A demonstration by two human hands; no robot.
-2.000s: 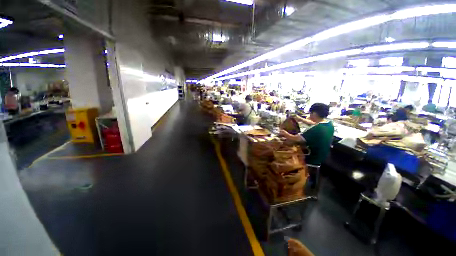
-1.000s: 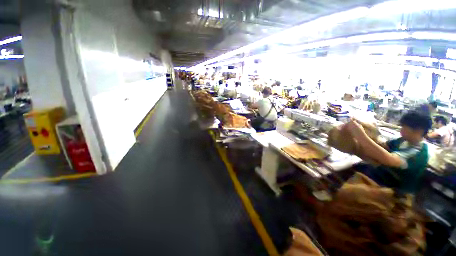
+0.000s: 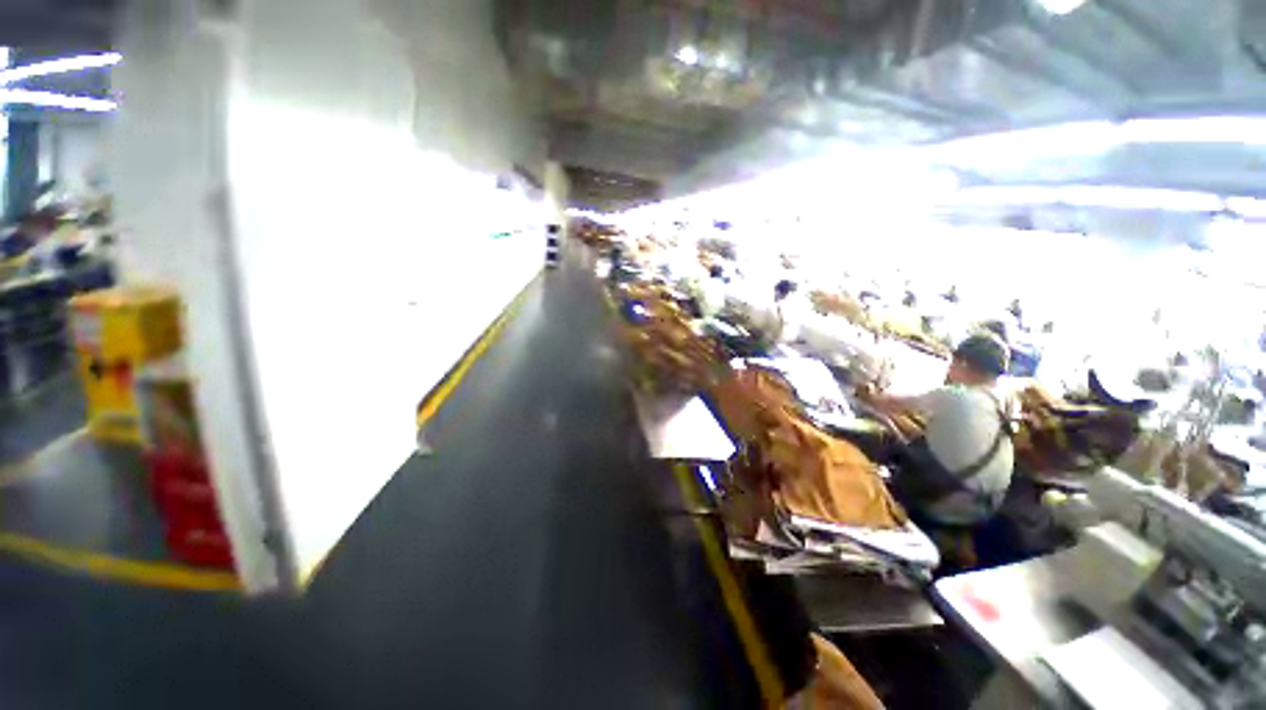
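Note:
Neither of my hands shows in the frame. A small piece of a brown panel (image 3: pixel 837 680) sticks up at the bottom edge, right of the yellow floor line; what holds it is out of the picture. A stack of brown bag panels (image 3: pixel 819 465) lies on a cart or table edge to the right of the aisle, over white sheets. The picture is blurred.
A dark aisle floor (image 3: pixel 458 555) runs ahead between yellow lines. A white wall (image 3: pixel 347 319) stands on the left, with a yellow box (image 3: pixel 122 361) and red containers (image 3: pixel 188 506). A person in a light shirt (image 3: pixel 969 437) sits at right. A sewing machine (image 3: pixel 1180 541) stands near right.
The view has moved forward along the aisle. The person in green has left the picture, and the seated person in the light shirt and the brown stack are nearer. The brown piece stays at the bottom edge.

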